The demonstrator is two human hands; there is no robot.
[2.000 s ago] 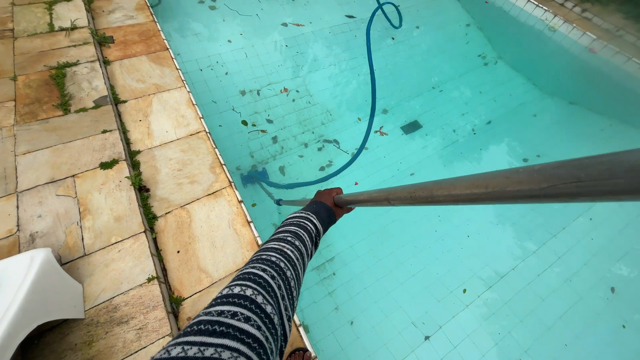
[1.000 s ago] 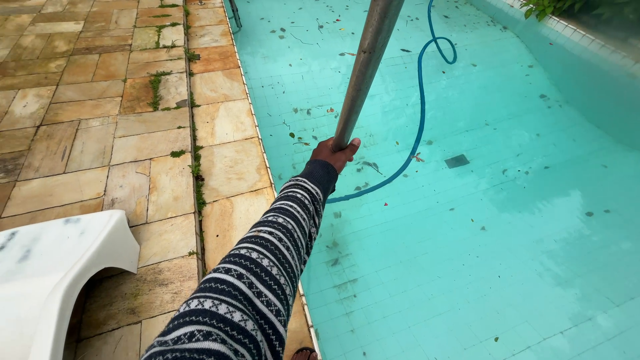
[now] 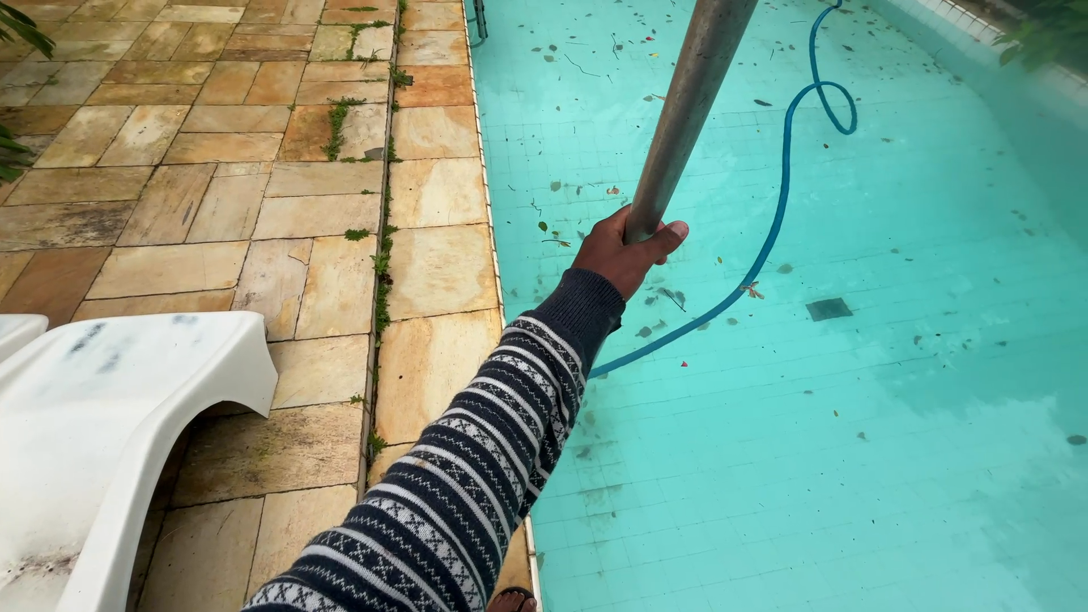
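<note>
My left hand point(image 3: 629, 246), below a dark striped knit sleeve, is closed around a grey metal pole point(image 3: 693, 93). The pole runs from the fist up past the top edge of the view; its other end is hidden behind my hand and arm. Beyond the hand, a blue pool hose point(image 3: 780, 204) curves through the pool water point(image 3: 765, 459) with a loop near the top right. Its lower end passes out of sight behind my sleeve. Leaves and bits of debris lie scattered in the pool around it. My right hand is out of view.
Stone paving point(image 3: 323, 204) with weeds in a joint borders the pool edge at left. A white plastic lounger point(image 3: 127, 399) stands at the lower left. A sandaled foot point(image 3: 512, 600) shows at the bottom edge. A dark square point(image 3: 829, 308) lies on the pool floor.
The pole has swung from pointing right to pointing up, still in my left hand. The blue cleaner head seen two seconds ago is now hidden. The view has shifted left, showing more lounger.
</note>
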